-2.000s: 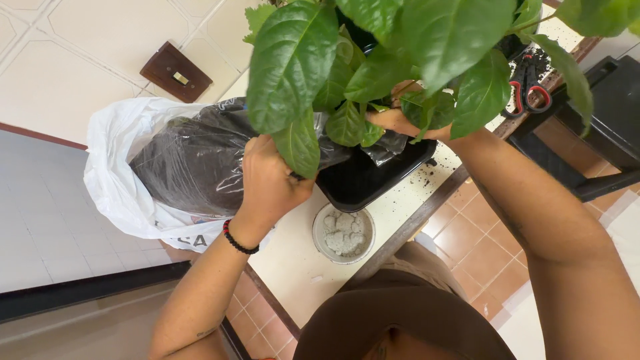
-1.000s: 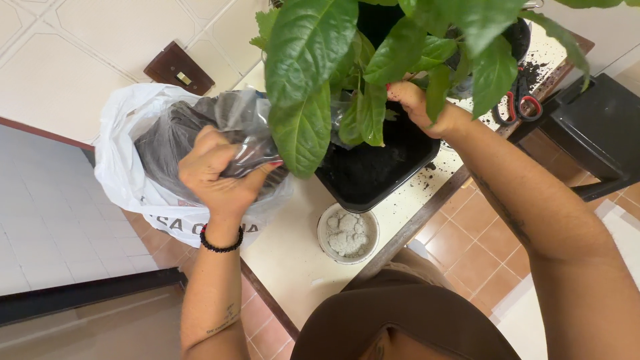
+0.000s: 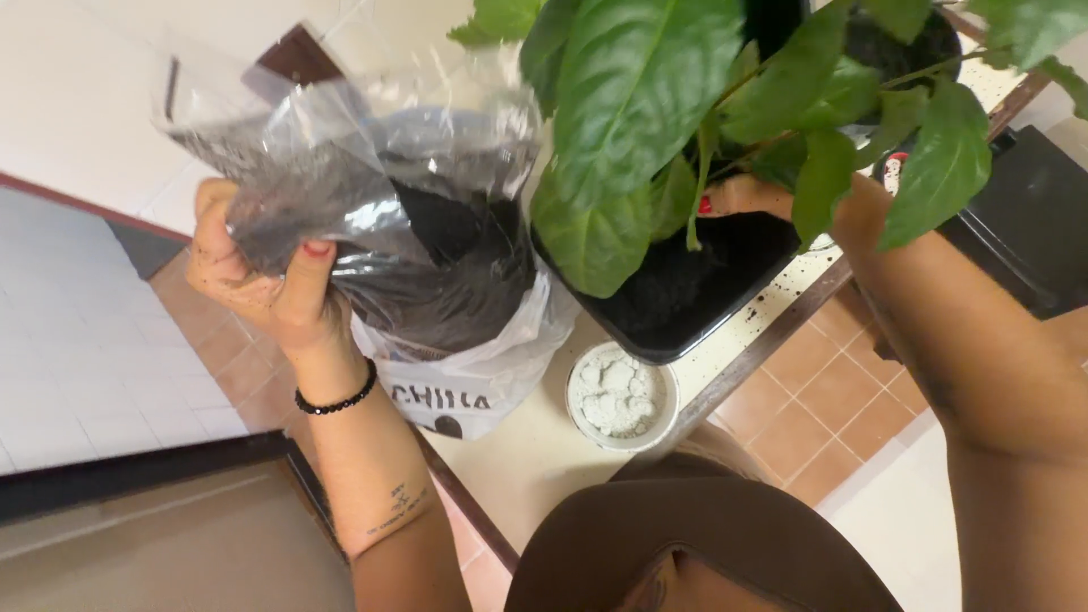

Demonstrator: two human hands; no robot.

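My left hand [image 3: 263,263] grips the side of a clear plastic bag [image 3: 340,170] of dark potting soil, whose lower part sits in a white plastic carrier bag [image 3: 484,382] bearing writing. Right of it stands a black plastic planter [image 3: 680,331], with dark soil inside. My right hand [image 3: 752,200] is at the planter's far side, mostly hidden under the large green leaves of a plant [image 3: 646,93]; what its fingers hold cannot be seen. A white tub [image 3: 623,398] of pale, lumpy powder stands near the planter's close corner.
Soil crumbs lie on the pale countertop [image 3: 501,476] along its dark edge. A round dark pot [image 3: 918,51] and a red-handled tool [image 3: 894,172] are at the upper right, beside a black plastic object [image 3: 1028,221]. A brown switch plate [image 3: 297,59] is on the tiled wall.
My left hand has moved left, and the clear bag's mouth now stands wider and higher, showing the soil inside. The right hand stays by the planter under the leaves.
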